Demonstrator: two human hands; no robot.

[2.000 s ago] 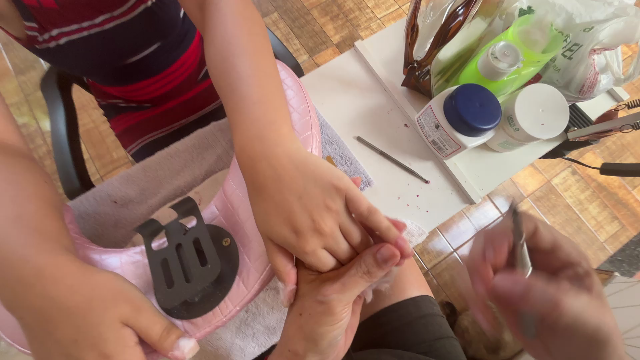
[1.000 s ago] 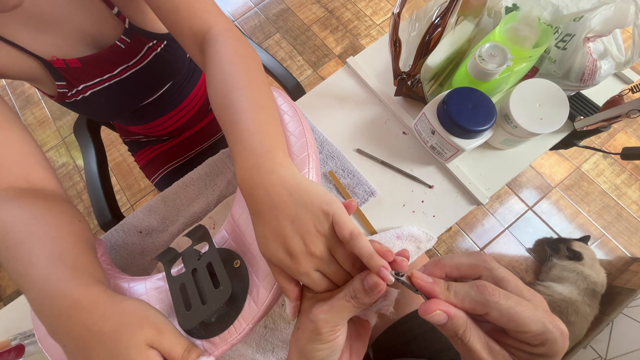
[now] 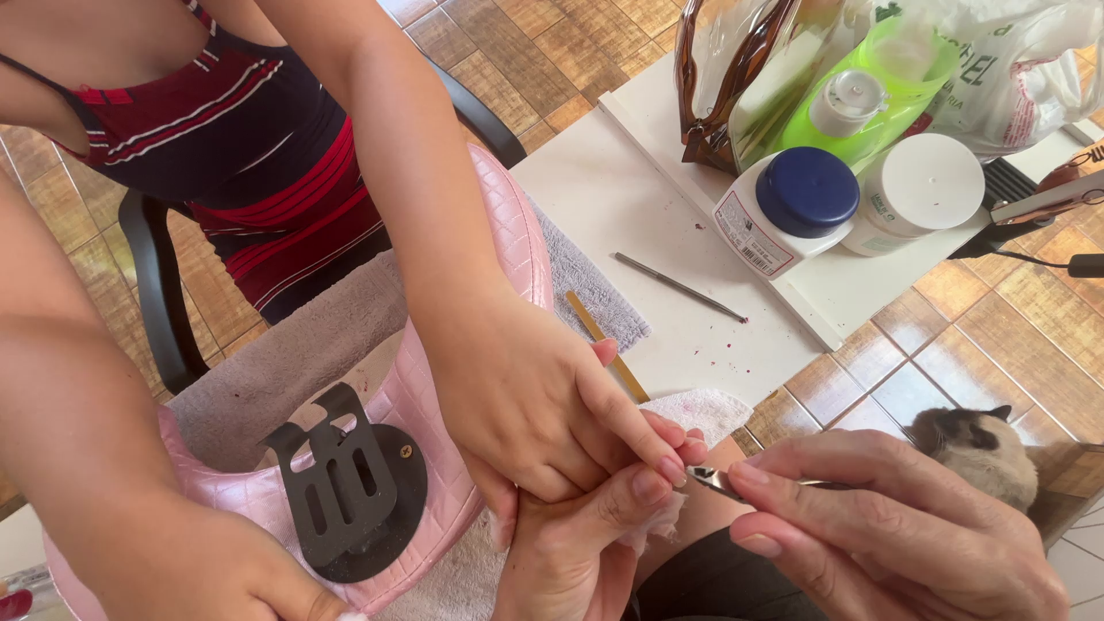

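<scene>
My left hand (image 3: pixel 573 539) is closed around the fingers of another person's hand (image 3: pixel 526 392), its thumb on top, with a bit of white cloth or cotton beneath. Between the thumb and fingers of my right hand (image 3: pixel 897 517) is a metal cuticle nipper (image 3: pixel 718 483), its tip touching or very near one fingertip of that hand. The person's other hand (image 3: pixel 207 561) rests on a pink quilted cushion (image 3: pixel 509 216) that carries a black slotted bracket (image 3: pixel 345 483). On the white table (image 3: pixel 569 164) lie a metal cuticle pusher (image 3: pixel 681 288) and a yellow nail file (image 3: pixel 604 345).
A blue-lidded jar (image 3: pixel 806 194), a white-lidded jar (image 3: pixel 927 185), a green bottle (image 3: pixel 880 86) and plastic bags (image 3: pixel 1026 78) crowd the table's right side. Grey towel (image 3: pixel 586 267) lies under the cushion. A cat (image 3: pixel 979 453) is on the tiled floor at right. A black chair armrest (image 3: pixel 159 293) stands at left.
Two seconds ago my right hand was blurred, farther right of the held fingers; it has come left to them with the nipper. My left hand keeps its hold. The view has shifted, showing the cat more fully.
</scene>
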